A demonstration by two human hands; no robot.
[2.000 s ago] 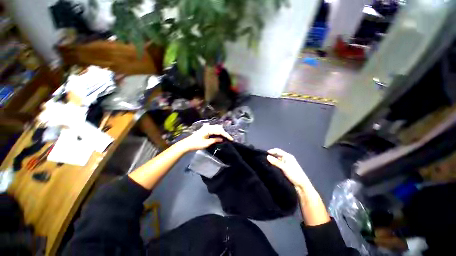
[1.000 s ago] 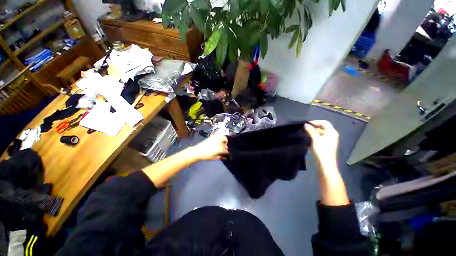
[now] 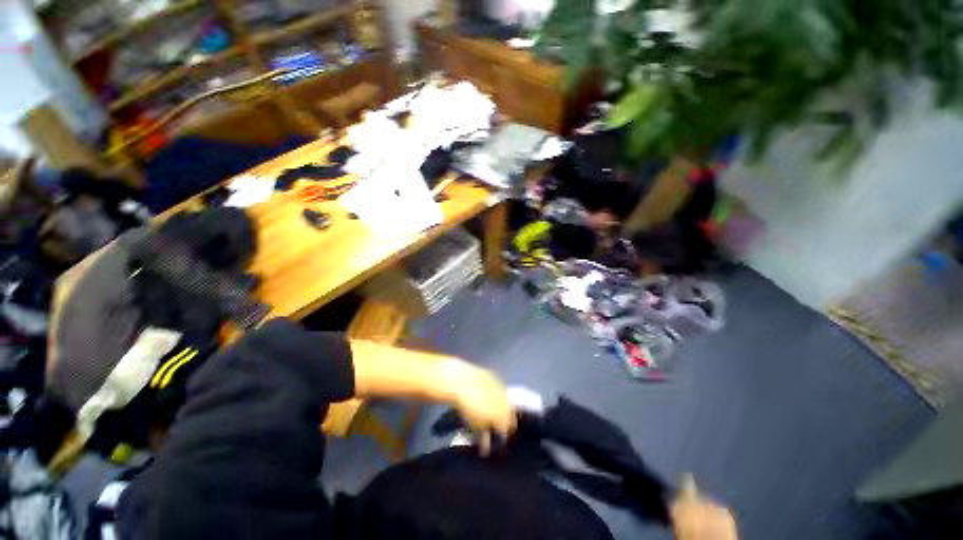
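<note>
A black garment (image 3: 607,445) hangs low in front of my body, stretched between my two hands and blurred by motion. My left hand (image 3: 484,406) grips its left end near my waist. A small white piece (image 3: 525,399), perhaps a tag or card, shows beside my left fingers. My right hand (image 3: 701,515) is at the bottom edge of the picture, partly cut off and blurred, closed on the garment's right end.
A long wooden table (image 3: 306,253) stands at the left with white papers (image 3: 396,200), red-handled scissors (image 3: 325,192) and dark garments (image 3: 195,258) on it. Scraps and plastic (image 3: 644,316) lie on the floor beyond. A plant (image 3: 760,53) stands upper right; a stool (image 3: 378,422) is beside the table.
The view has swung left, bringing more of the table and heaped garments in. The black garment, earlier spread up in front of me, is now lower and closer to my body, still between both hands.
</note>
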